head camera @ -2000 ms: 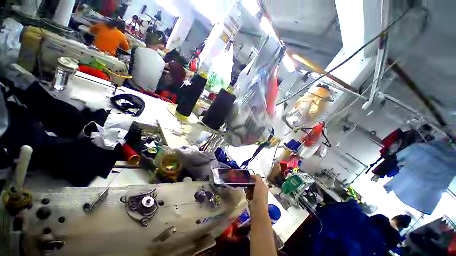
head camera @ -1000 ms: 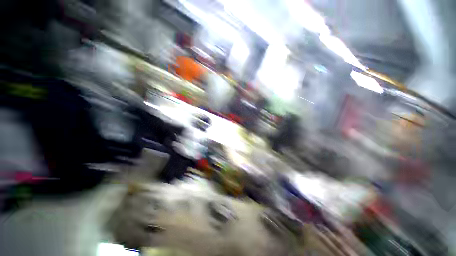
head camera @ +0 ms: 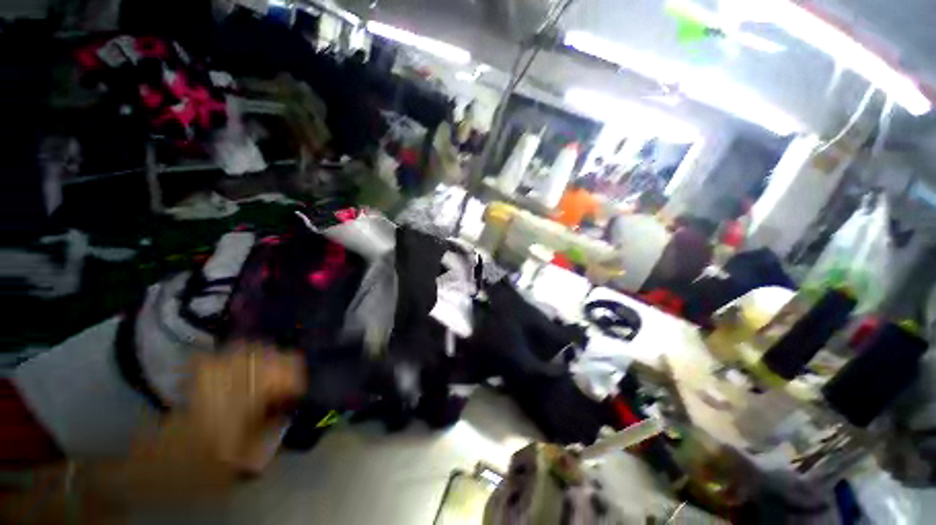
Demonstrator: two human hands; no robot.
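My left hand point(head camera: 241, 395) is blurred at the lower left, its forearm coming in from the left edge. It is at the near edge of a heap of garment pieces point(head camera: 395, 297), black with pink print and pale grey parts. A pale grey piece point(head camera: 87, 385) lies beside the hand. The blur hides whether the fingers grip cloth. The front end of the cream sewing machine head point(head camera: 529, 492) shows at the bottom edge. My right hand is not in view.
Black thread cones point(head camera: 811, 333) stand at the right near a clear plastic bag point(head camera: 857, 251). A black ring-shaped object point(head camera: 613, 319) lies on the white table. People sit behind, one in orange point(head camera: 578, 207). A pink and black cloth pile point(head camera: 185, 103) is at the upper left.
The view has swung left, bringing the garment heap and my left hand into sight. The hand holding a phone 2 s ago is out of view, and the machine head has shifted towards the bottom edge.
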